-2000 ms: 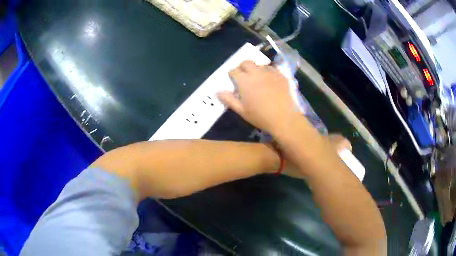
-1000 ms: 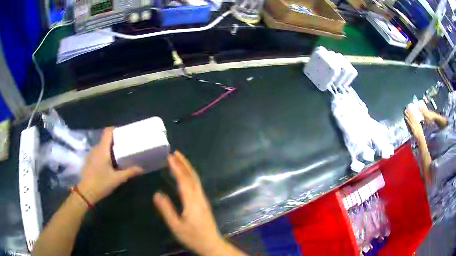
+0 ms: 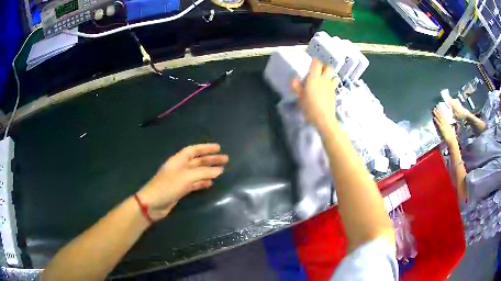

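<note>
White socket units (image 3: pixel 326 50) stand in a row at the back right of the bench, their bagged cords (image 3: pixel 360 118) lying toward the front edge. My right hand (image 3: pixel 318 93) is on the leftmost unit (image 3: pixel 285 70), with fingers at its right side; its bagged cord (image 3: pixel 310 164) hangs down beside my forearm. My left hand (image 3: pixel 189 173) is empty above the middle of the bench, fingers apart. A long white test power strip (image 3: pixel 6 203) lies at the far left, cut off by the picture's edge.
A pink-red and black test lead (image 3: pixel 184 101) lies mid-bench. Behind are a grey meter (image 3: pixel 71 16), papers (image 3: pixel 52 48), a blue box (image 3: pixel 151 8) and a cardboard tray (image 3: pixel 302 7). A red bin (image 3: pixel 434 214) is below the right edge. Another person's hands (image 3: pixel 447 118) work at the far right.
The unit that was in my left hand now stands beside the row at right, with my right hand on it. My left hand has let go. The view has shifted right.
</note>
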